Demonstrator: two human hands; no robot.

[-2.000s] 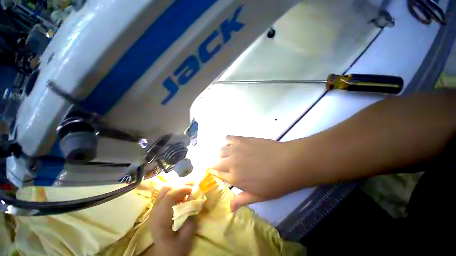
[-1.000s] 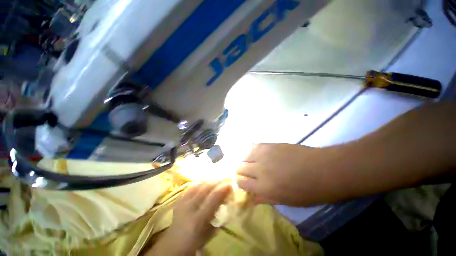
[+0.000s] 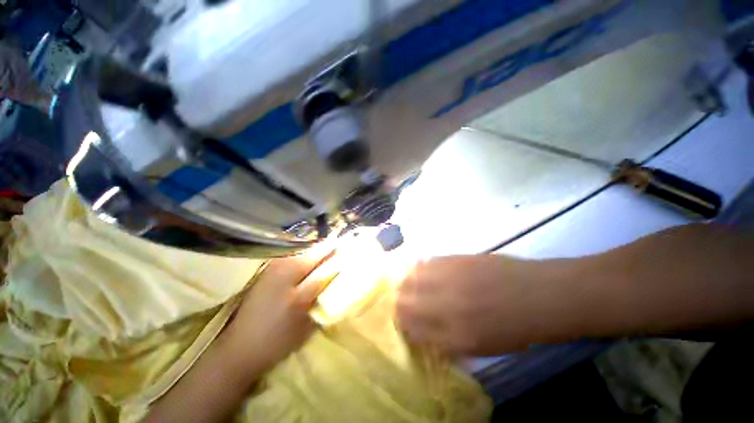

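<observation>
The pale-yellow garment [image 3: 331, 372] lies in folds at the bottom, spreading to a large gathered heap at the left. My left hand [image 3: 285, 301] holds cloth just below the needle area, with its fingers pointing into the bright lamp glow. My right hand [image 3: 450, 301] is blurred, with its fingers curled on the garment's right side. The sewing machine [image 3: 463, 49] has a white head with a blue stripe and lettering. The needle and presser foot are lost in the glare, so the stitching point is hidden.
A screwdriver [image 3: 674, 192] with an amber-and-black handle lies on the machine bed [image 3: 562, 198], its shaft pointing left. A curved shiny metal bar [image 3: 124, 206] arches over the cloth at the left. Blurred machinery and cloth are in the upper-left background.
The view has tilted, so the machine head looks flatter. My left hand has moved left and up toward the needle area with the cloth. My right hand stays at the garment, its fingers slightly lower.
</observation>
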